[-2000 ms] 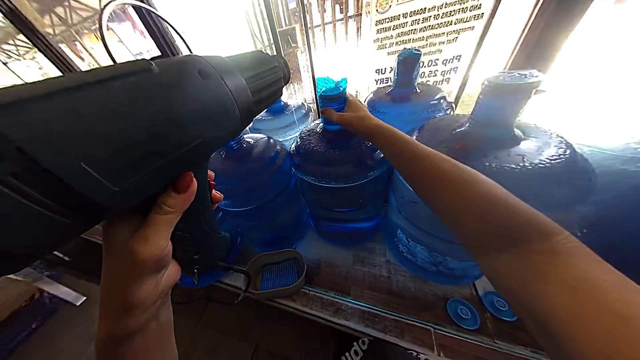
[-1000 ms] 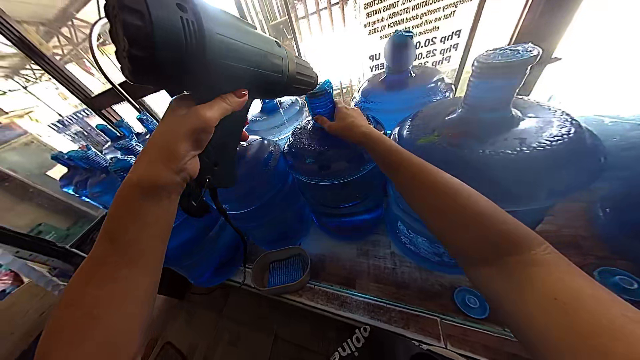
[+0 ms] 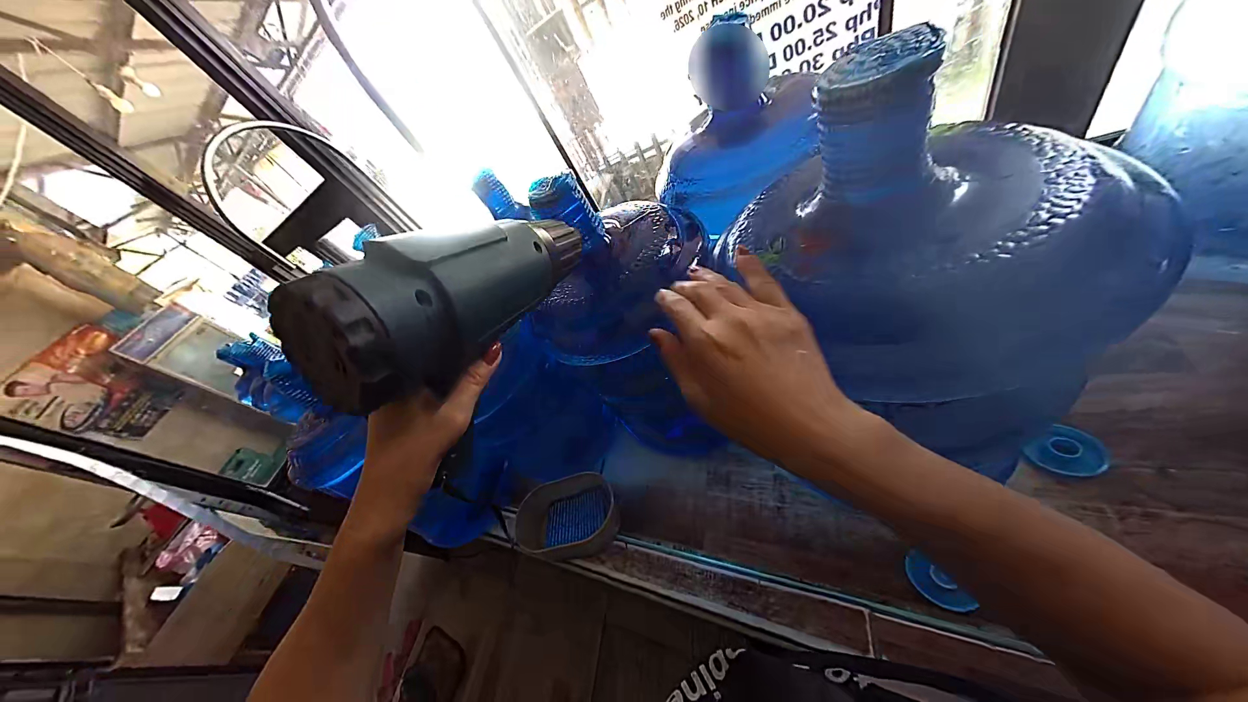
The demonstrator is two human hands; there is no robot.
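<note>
My left hand point(image 3: 429, 419) grips a dark heat gun point(image 3: 429, 302) by its handle. The gun's nozzle points right, at the capped neck of a blue water jug point(image 3: 624, 292). With fingers spread, my right hand point(image 3: 746, 356) is over the front of that jug, beside a large blue jug point(image 3: 936, 263) to its right; whether the fingertips touch either one is unclear. Another blue jug point(image 3: 746, 156) stands behind, near the window. The gun's handle is mostly hidden by my fingers.
A small oval tray point(image 3: 526, 522) with a blue ribbed insert sits at the counter's front edge. A blue cap point(image 3: 1068, 450) and another blue cap point(image 3: 941, 582) lie on the wooden counter point(image 3: 760, 517). More jugs point(image 3: 327, 444) stand at the left, by the window frame.
My right hand has let go of the middle jug's neck and moved down toward me. The heat gun remains in my left hand. The view has shifted and tilted.
</note>
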